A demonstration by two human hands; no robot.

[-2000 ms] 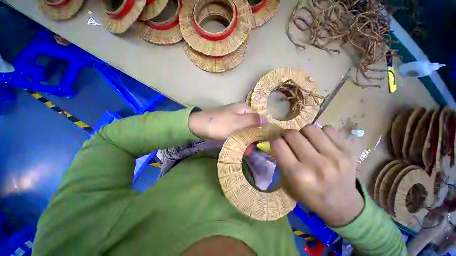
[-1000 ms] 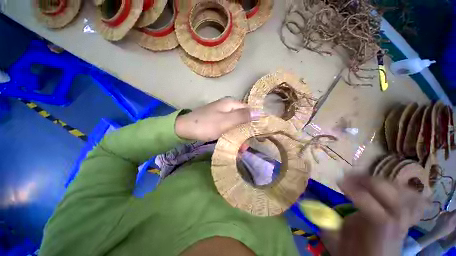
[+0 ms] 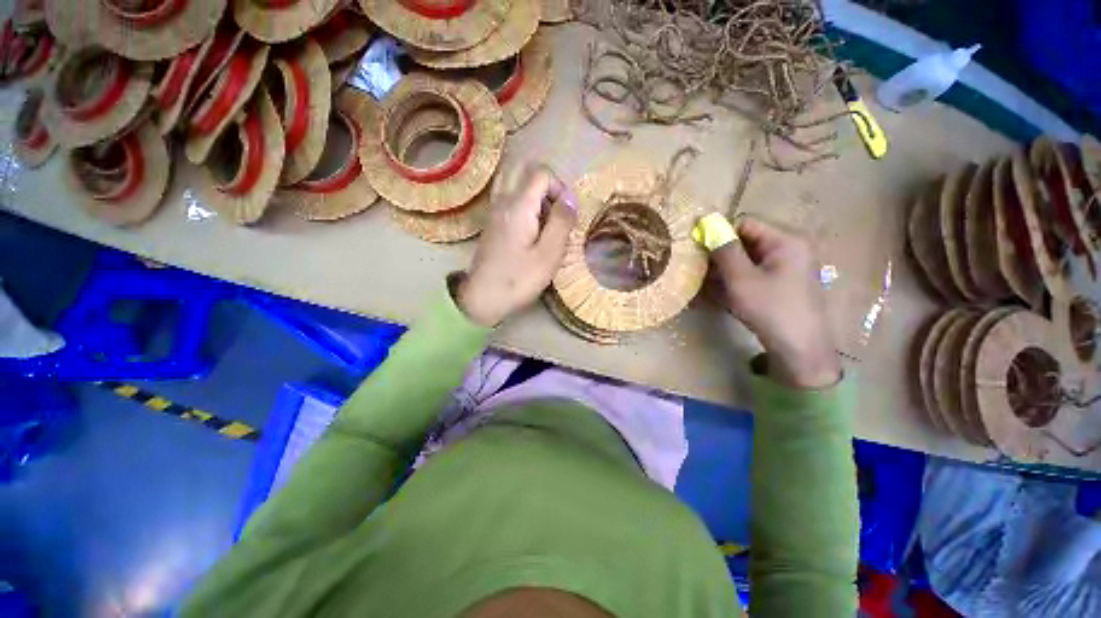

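A woven ring (image 3: 628,308) lies flat on top of a small stack on the table in front of me. A brown cord tie (image 3: 636,229) lies across its open centre and over its far rim. My left hand (image 3: 519,248) is at the ring's left edge, thumb and fingers close to the rim; whether it grips the ring is unclear. My right hand (image 3: 769,284) is at the ring's right side and holds a yellow-handled hand tool (image 3: 714,232) between thumb and fingers. The tool's tip cannot be made out.
Rings with red bands (image 3: 248,151) overlap at left. A cord pile (image 3: 724,60) lies at the far edge beside a yellow cutter (image 3: 866,128) and a squeeze bottle (image 3: 927,76). Corded rings (image 3: 1014,374) lean in rows at right. Another person's clothing (image 3: 1002,531) shows at lower right.
The ring held near my body is now on the stack with its cord. My right hand came back from the lower right with the yellow tool. The view has shifted, showing more of the left heap.
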